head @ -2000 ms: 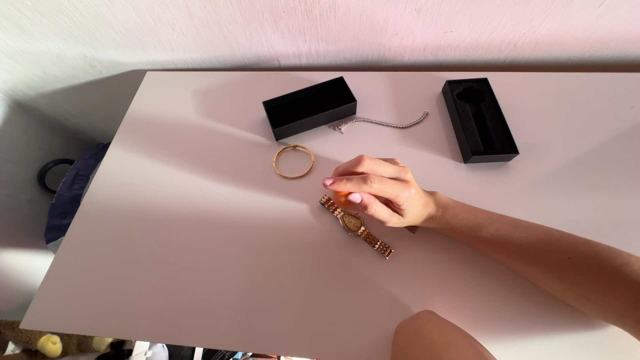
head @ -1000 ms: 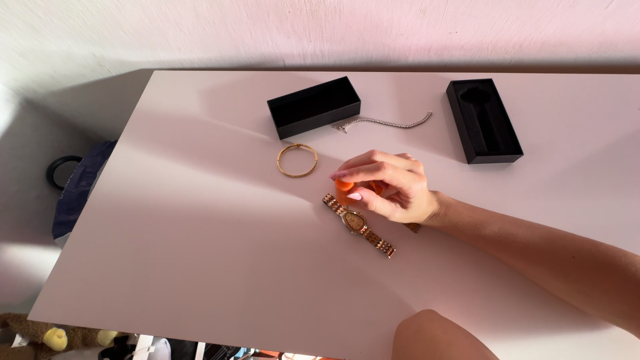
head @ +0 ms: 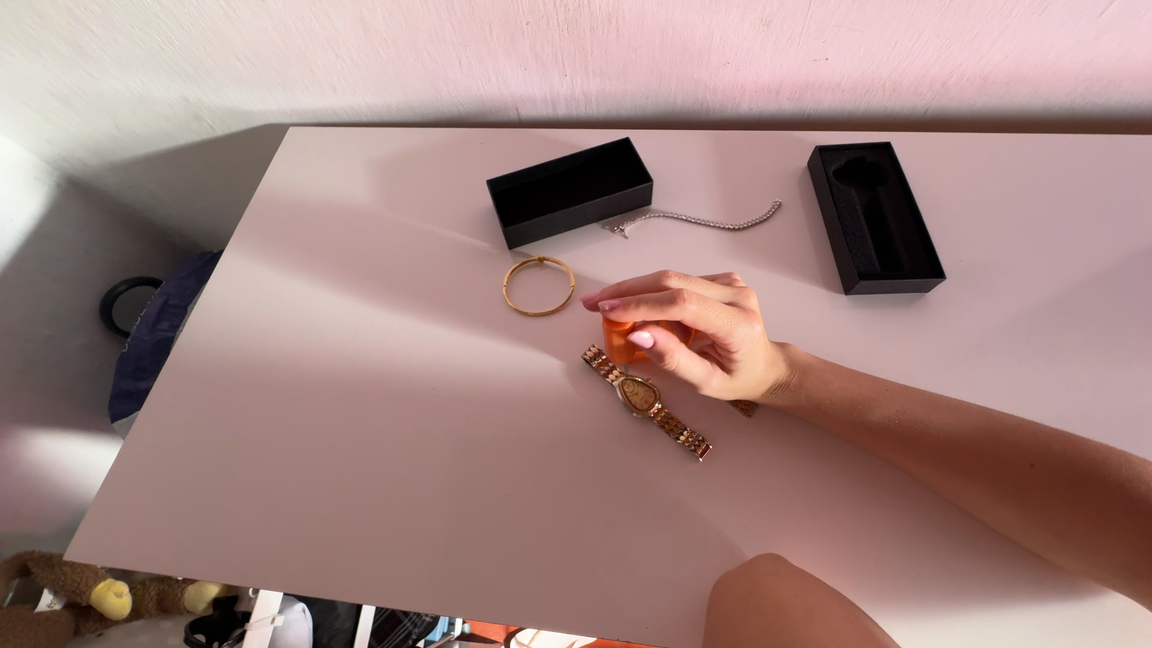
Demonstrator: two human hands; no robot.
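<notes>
My right hand (head: 711, 333) reaches in from the right, its fingers and thumb around a small orange object (head: 619, 340) that they partly hide. Just below the fingertips, a gold-coloured wristwatch (head: 640, 395) lies face up with its bracelet spread out. A small piece of gold-coloured link band (head: 745, 408) shows from beneath the wrist. To the left of the fingertips lies a gold-coloured bangle (head: 538, 286). Behind the hand, a silver-coloured chain bracelet (head: 706, 221) rests against or close to an open black box (head: 576, 193). My left hand is out of view.
A second black box with a shaped insert (head: 877, 216) stands at the back right of the white tabletop (head: 360, 468), below a pale wall. Bare skin, perhaps a knee (head: 783, 607), shows at the bottom edge. A plush toy (head: 90, 589) and other items lie beyond the table's front edge.
My right hand has stayed above the watch with only small finger movement. More of the orange object shows between the fingers than two seconds ago.
</notes>
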